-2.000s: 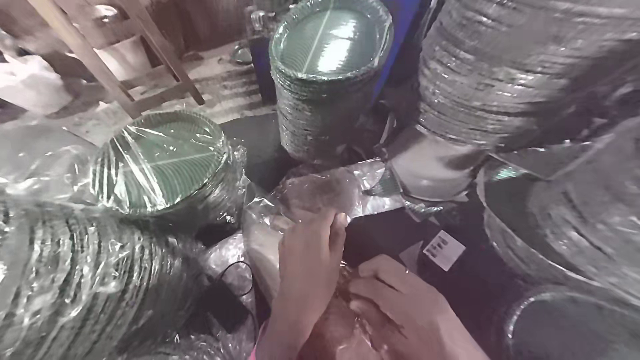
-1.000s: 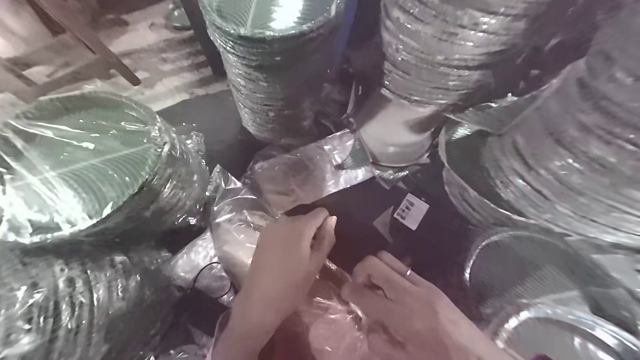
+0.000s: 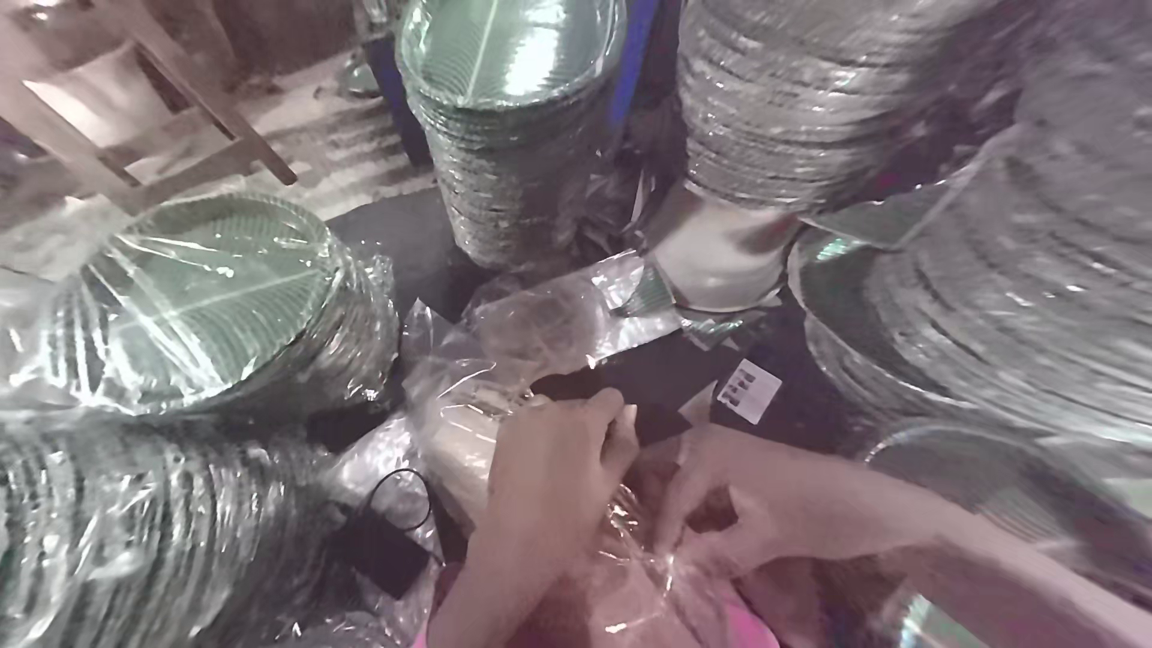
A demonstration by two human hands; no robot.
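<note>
Near the lower middle, my left hand [image 3: 567, 459] has its fingers curled on clear plastic film, beside a pale wrapped bundle [image 3: 463, 441]. To its right, my right hand [image 3: 720, 513] pinches the gathered clear plastic film [image 3: 652, 567] that lies over my lap. The fingertips of both hands are partly hidden, and what is under the film is hard to tell. Just beyond the hands lie a crumpled clear plastic bag [image 3: 540, 324] and a small white printed label [image 3: 749, 391] on a dark surface.
Plastic-wrapped stacks of round, ribbed green plates or trays stand at left [image 3: 225, 288], lower left [image 3: 153, 540], back [image 3: 513, 162] and right [image 3: 1035, 297]. Another stack rests on a white tub [image 3: 720, 252]. A wooden frame [image 3: 207, 99] is at the upper left.
My right hand has shifted so that its forearm reaches in more from the right, with a gap showing between thumb and fingers. My left hand stays close by on the film.
</note>
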